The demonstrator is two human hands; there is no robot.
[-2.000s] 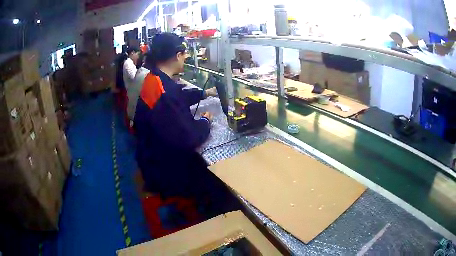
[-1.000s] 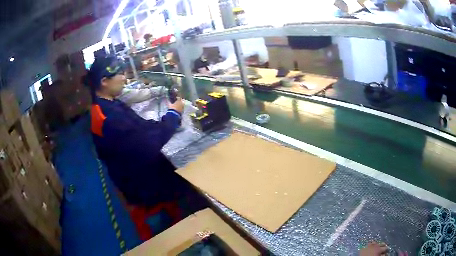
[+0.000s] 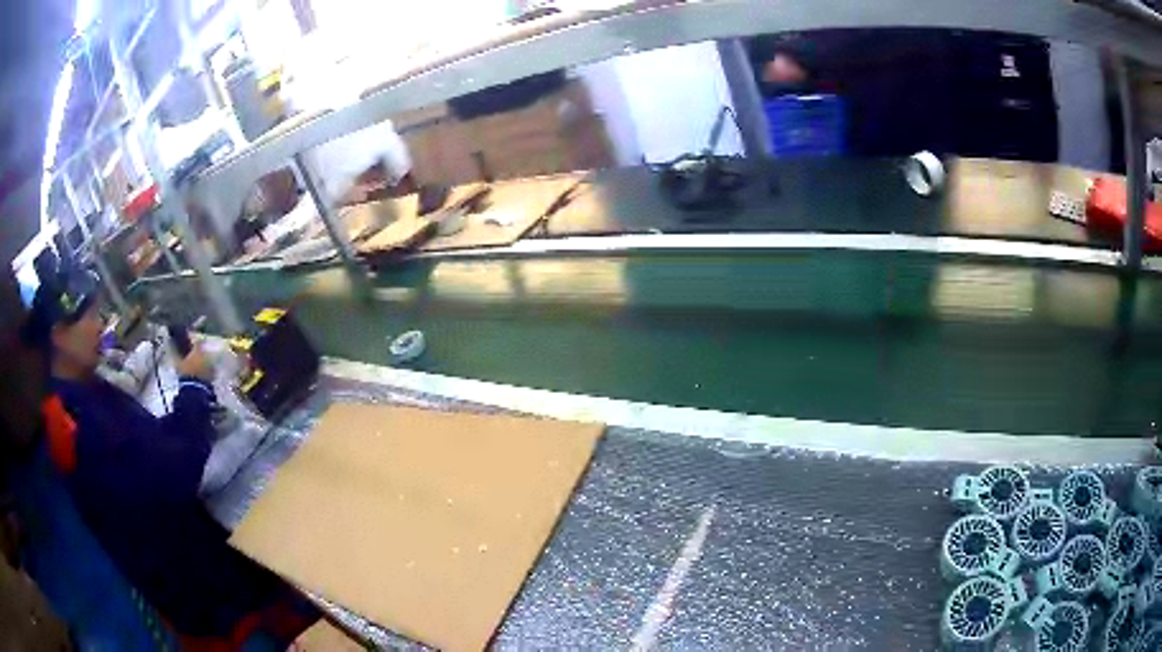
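Observation:
Neither of my hands is in the picture. Many pale teal fan heads (image 3: 1039,527) with spoked round grilles and short square necks lie clustered at the lower right, on the bubble-wrap bench cover (image 3: 765,548). Some are cut off by the right and bottom edges. A flat tan cardboard sheet (image 3: 421,516) with small pale specks lies on the bench at the left. A single pale round part (image 3: 407,345) lies on the green conveyor belt.
The green belt (image 3: 765,344) crosses beyond the bench, behind a white rail (image 3: 688,420). A person (image 3: 128,471) sits at the left by a black and yellow box (image 3: 274,362). Beyond the belt are a pale ring (image 3: 923,173), a red object (image 3: 1124,210) and a blue crate (image 3: 805,125).
The view has swung right. The fan head cluster has come fully into sight, the seated person and cardboard have shifted left. The hand seen at the bottom edge and the open carton are out of view.

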